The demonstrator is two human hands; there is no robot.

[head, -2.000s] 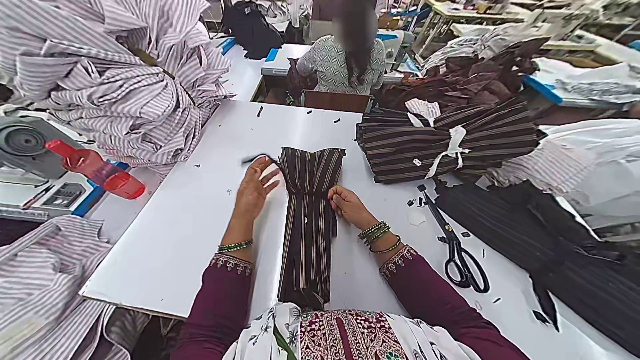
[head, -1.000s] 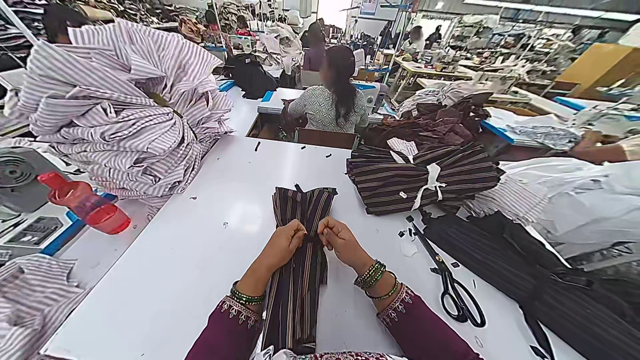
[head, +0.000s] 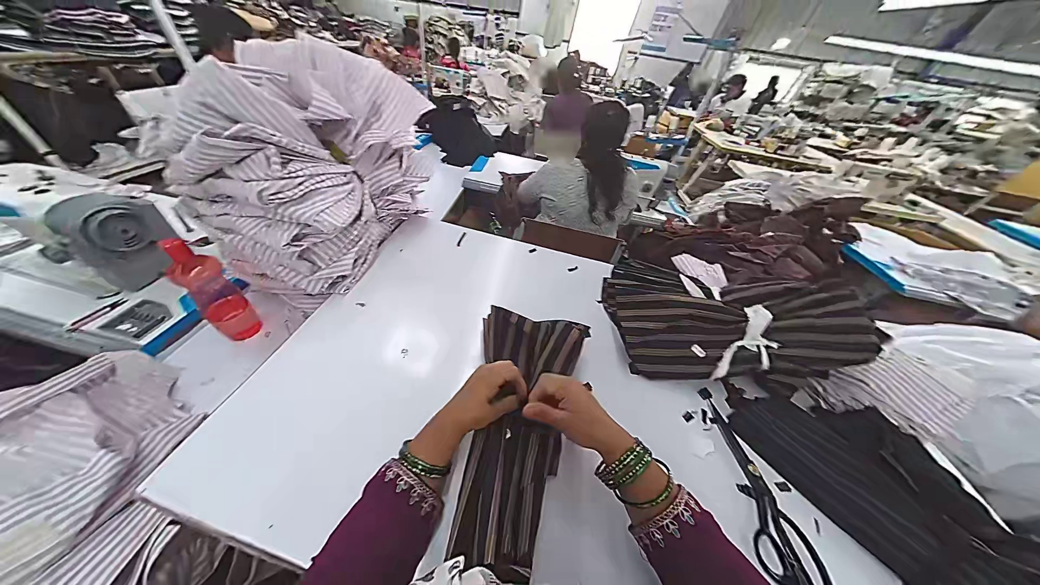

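A bundle of dark striped fabric pieces (head: 508, 487) lies lengthwise on the white table (head: 341, 414), cinched at its upper part and flaring at the far end. My left hand (head: 485, 396) and my right hand (head: 571, 409) meet over the cinched part, fingers pinched close together. Whatever narrow tie they grip is too small to make out; the fingertips hide it. To the right, large black-handled scissors (head: 762, 496) rest on the table. Beyond them lies a thicker striped bundle (head: 731, 329) tied with a white fabric strip (head: 751, 337).
A tall heap of pale striped fabric (head: 301, 179) stands at the left, beside a red plastic bottle (head: 215, 292) and a sewing machine (head: 114, 236). Dark striped cloth (head: 877, 479) covers the right side. A person (head: 589, 179) sits beyond the table's far edge. Small scraps dot the tabletop.
Two seconds ago my hands were apart on either side of the bundle, the left one open; now they are together over its cinched part. The view has tilted up.
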